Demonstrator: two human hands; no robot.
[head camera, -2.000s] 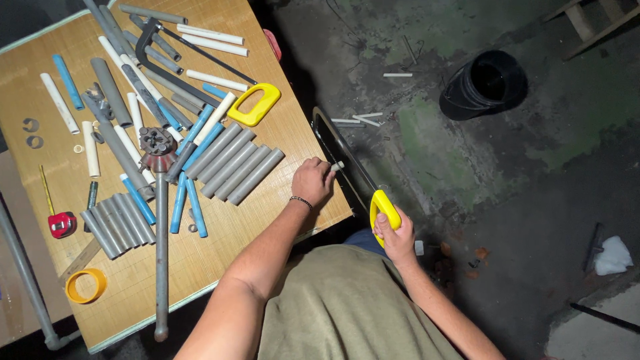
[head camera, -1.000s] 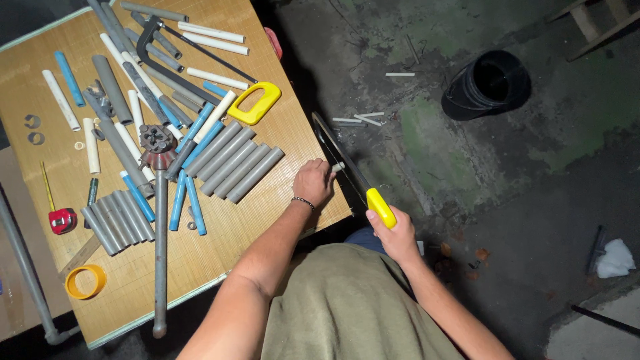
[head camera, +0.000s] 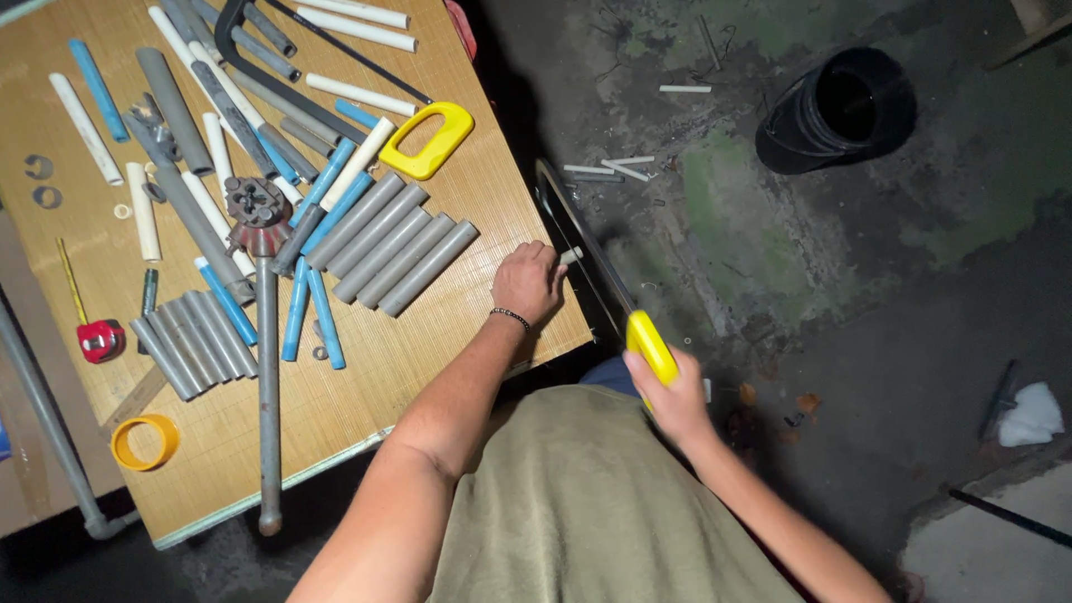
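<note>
My left hand (head camera: 529, 283) presses a short pale plastic pipe (head camera: 571, 255) down at the right edge of the wooden table (head camera: 456, 352); the pipe's end juts past the edge. In my right hand (head camera: 670, 389) is the yellow handle of a hacksaw (head camera: 601, 268), held beyond the table edge, its frame pointing away from me. The blade runs close to the jutting pipe end; whether it touches is unclear. Left of my left hand lie several cut gray pipes (head camera: 402, 243). A second hacksaw (head camera: 427, 141) with a yellow handle rests on the table.
A pipe threader with a long handle (head camera: 266, 377) lies among blue, white and gray pipe pieces. At the left are a red tape measure (head camera: 101, 340) and a roll of orange tape (head camera: 145, 441). A black bucket (head camera: 779, 126) and pipe offcuts (head camera: 624, 166) are on the floor.
My right hand with the hacksaw has shifted back and forth beside the table edge. My left hand stays in place on the pipe.
</note>
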